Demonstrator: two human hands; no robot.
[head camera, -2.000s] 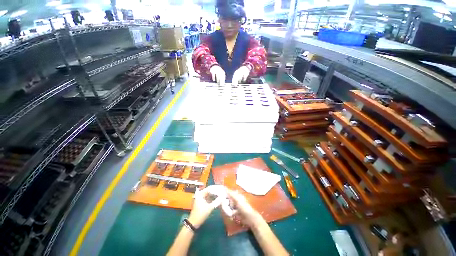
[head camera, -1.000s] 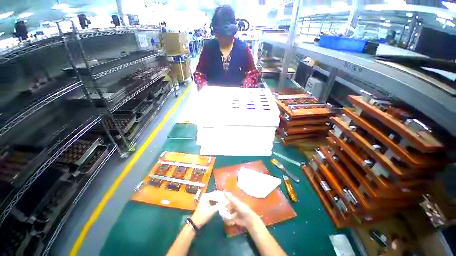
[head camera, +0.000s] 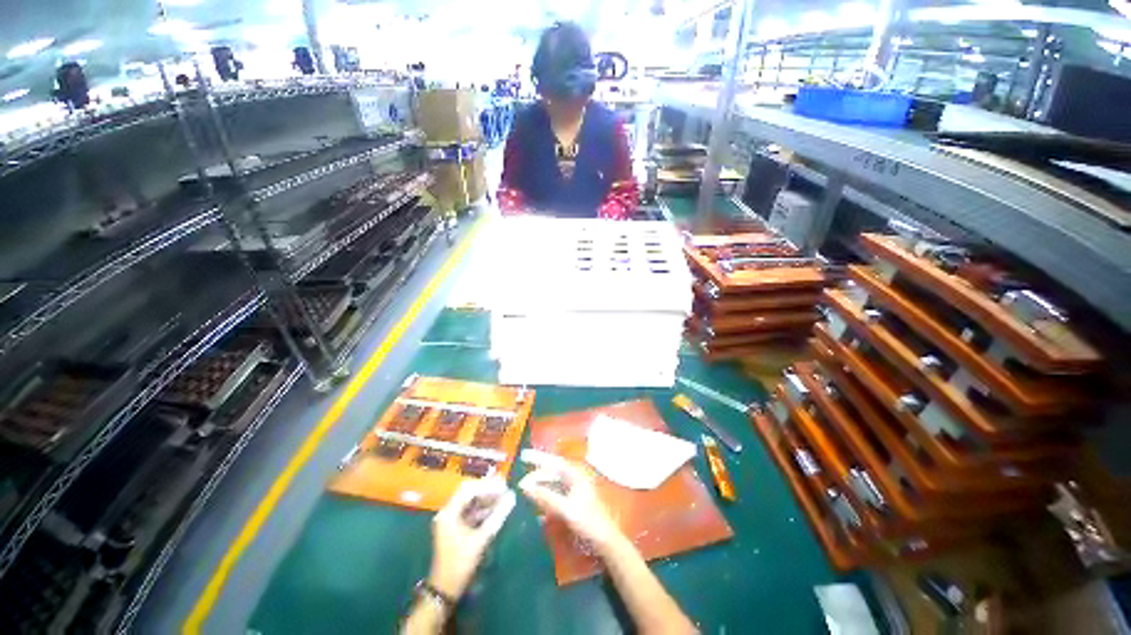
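Observation:
My left hand (head camera: 468, 521) is over the green bench just in front of the bakelite fixture (head camera: 428, 500), its fingers closed around a small dark workpiece (head camera: 481, 506) that is mostly hidden. My right hand (head camera: 564, 490) is over the left part of the orange-brown bakelite plate (head camera: 670, 521). Its fingers are bent, with white covers on the tips; whether it holds anything cannot be told. The fixture has two silver bars over rows of dark parts. A white irregular sheet (head camera: 639, 454) lies on the plate.
An orange utility knife (head camera: 718, 469) and a thin scraper (head camera: 707, 422) lie right of the plate. A white tray stack (head camera: 589, 335) stands behind it, with a person (head camera: 564, 161) beyond. Stacked fixtures (head camera: 943, 409) stand at right. A pale card (head camera: 851, 608) lies near the front right.
My hands have come apart. My left hand has moved left and down off the plate's edge with the dark part. The person beyond the trays has drawn their hands back from the tray top.

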